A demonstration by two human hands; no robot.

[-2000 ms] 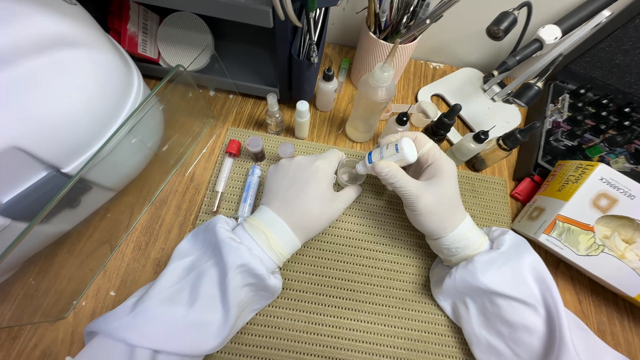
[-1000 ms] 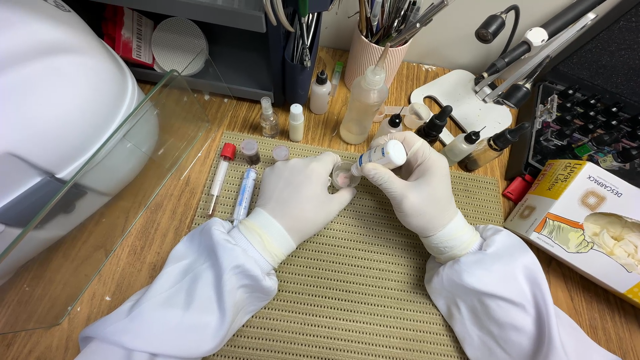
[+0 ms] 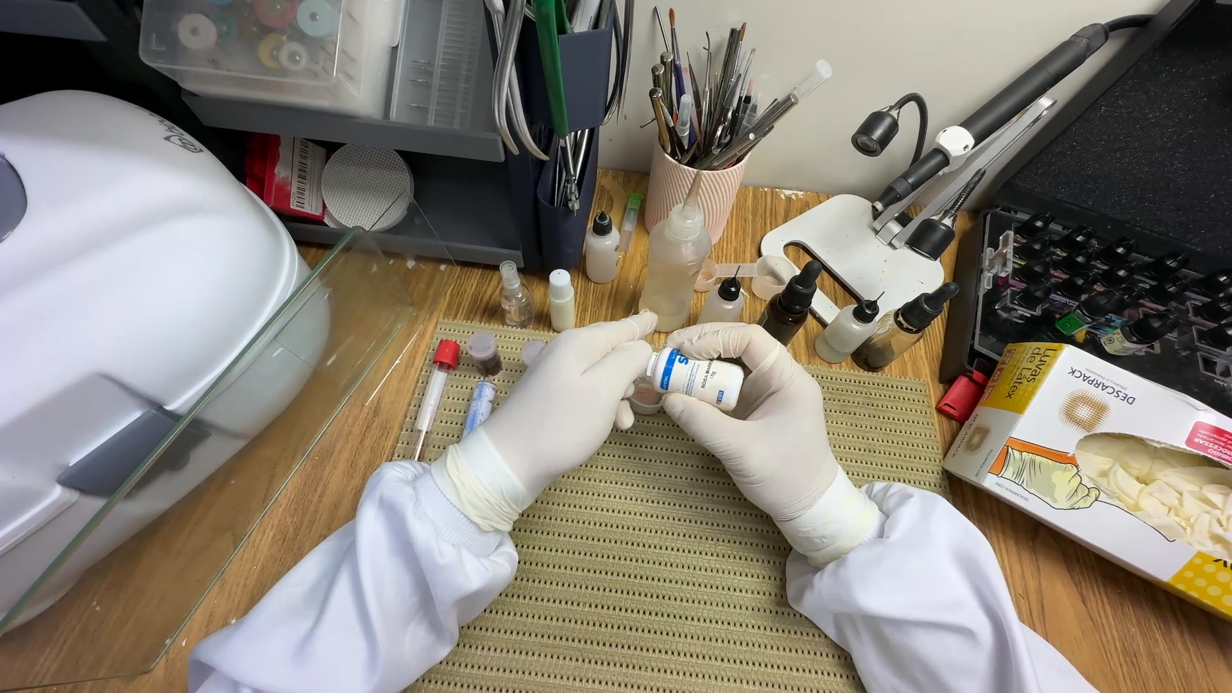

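Note:
Both hands wear pale latex gloves. My right hand point(image 3: 760, 423) holds a small white plastic bottle point(image 3: 707, 378) with a blue and white label, lying nearly level. My left hand point(image 3: 568, 399) has its fingertips at the bottle's left end and on a small clear cup point(image 3: 646, 397), partly hidden below them. All this is over a woven beige mat point(image 3: 635, 577). Left of my left hand lie a red-capped tube point(image 3: 435, 395) and a blue-labelled tube point(image 3: 478, 406), with a small jar of dark powder point(image 3: 484, 354) beside them.
Behind the hands stand a squeeze bottle point(image 3: 674, 260), several small dropper bottles point(image 3: 791, 303) and a pink tool cup point(image 3: 695, 188). A glass pane point(image 3: 241, 462) and white case point(image 3: 125, 318) are at left. At right are a glove box point(image 3: 1088, 452), a lamp stand point(image 3: 866, 241) and a black bottle case point(image 3: 1088, 260).
The bottle in my right hand has gone from tilted, mouth end down at the cup, to nearly level. The fingers of my left hand have come up to its left end. The view has shifted slightly.

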